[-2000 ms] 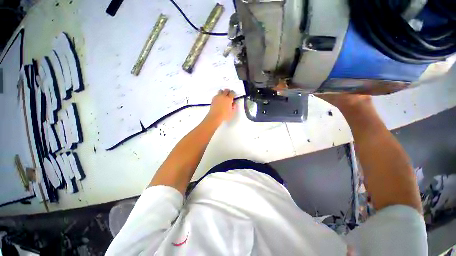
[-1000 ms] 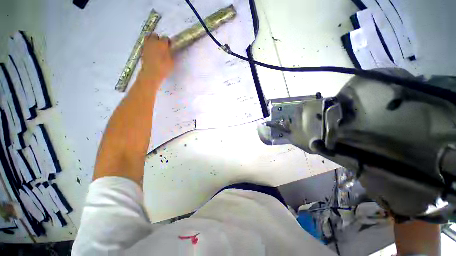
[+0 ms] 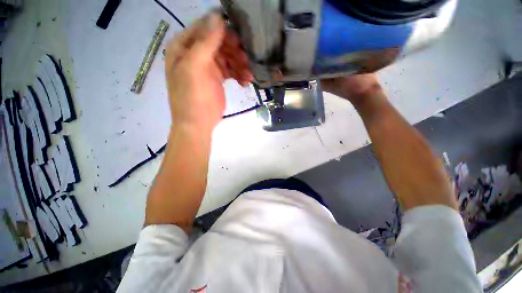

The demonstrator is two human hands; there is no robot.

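The blue and silver cutting machine (image 3: 355,40) stands at the upper centre, its flat base plate (image 3: 295,111) beside the cut edge of the fabric lay (image 3: 137,169). White marker paper (image 3: 129,120) covers the lay. My right hand (image 3: 358,86) is at the underside of the motor body, its fingers mostly hidden by the machine. My left hand (image 3: 200,63) is raised at the machine's left side with curled fingers, blurred. Whether it grips a machine part cannot be told.
A mottled bar weight (image 3: 150,56) and a small black block (image 3: 109,12) lie on the marker. Cut bundles (image 3: 57,163) with dark edges are grouped at the left. A black cable (image 3: 170,12) runs behind my left hand. Scraps (image 3: 486,186) lie below the table edge at the right.
The machine has turned and moved from the right to the upper centre, my right hand with it. My left hand has left the weights and come to the machine's left side.
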